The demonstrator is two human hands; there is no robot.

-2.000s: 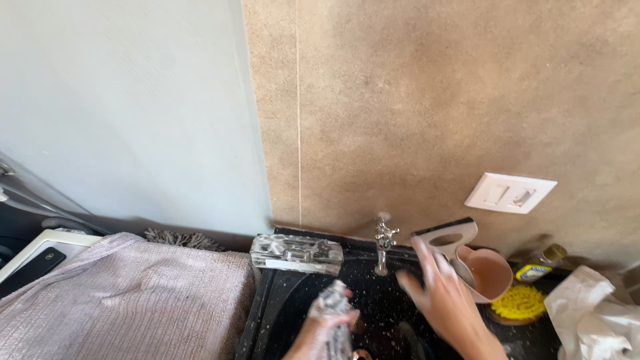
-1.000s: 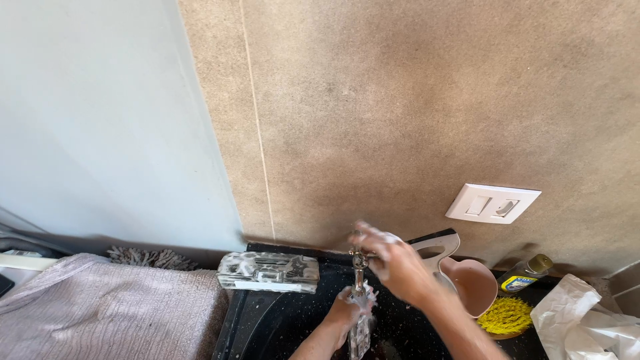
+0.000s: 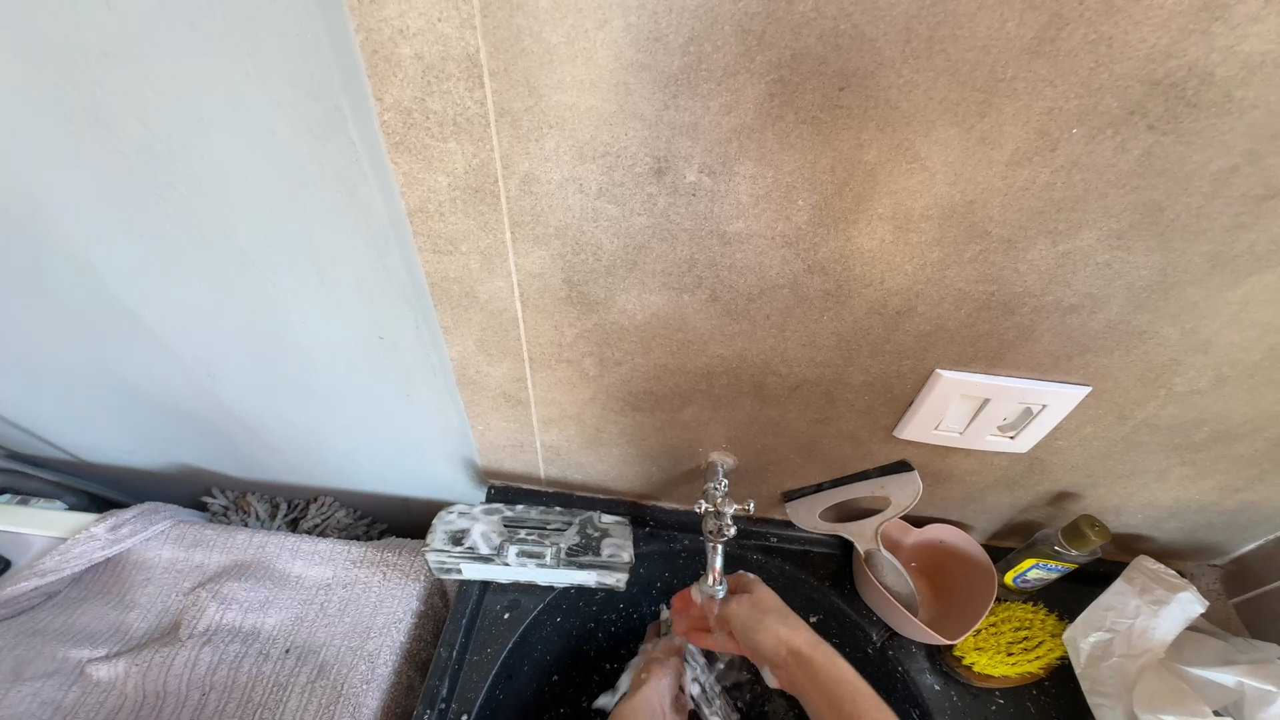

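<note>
Soap suds cover my left hand (image 3: 655, 680), low in the black speckled sink (image 3: 540, 660), closed around a soapy clear item (image 3: 706, 688) that I cannot identify. My right hand (image 3: 738, 620) is just under the spout of the chrome faucet (image 3: 715, 560), fingers towards my left hand; whether it grips anything is unclear. A clear plastic box covered in foam (image 3: 530, 545) rests on the sink's back left rim.
Right of the faucet, a squeegee (image 3: 860, 505) leans in a pink container (image 3: 945, 580). Beyond are a yellow-bristled brush (image 3: 1012, 640), a bottle (image 3: 1055, 555) and a white plastic bag (image 3: 1140, 620). A towel (image 3: 220, 610) lies left; a grey mop head (image 3: 290, 512) shows behind it.
My right hand was on the faucet handle one second ago and is now below the spout. The foamy box stays in place on the rim.
</note>
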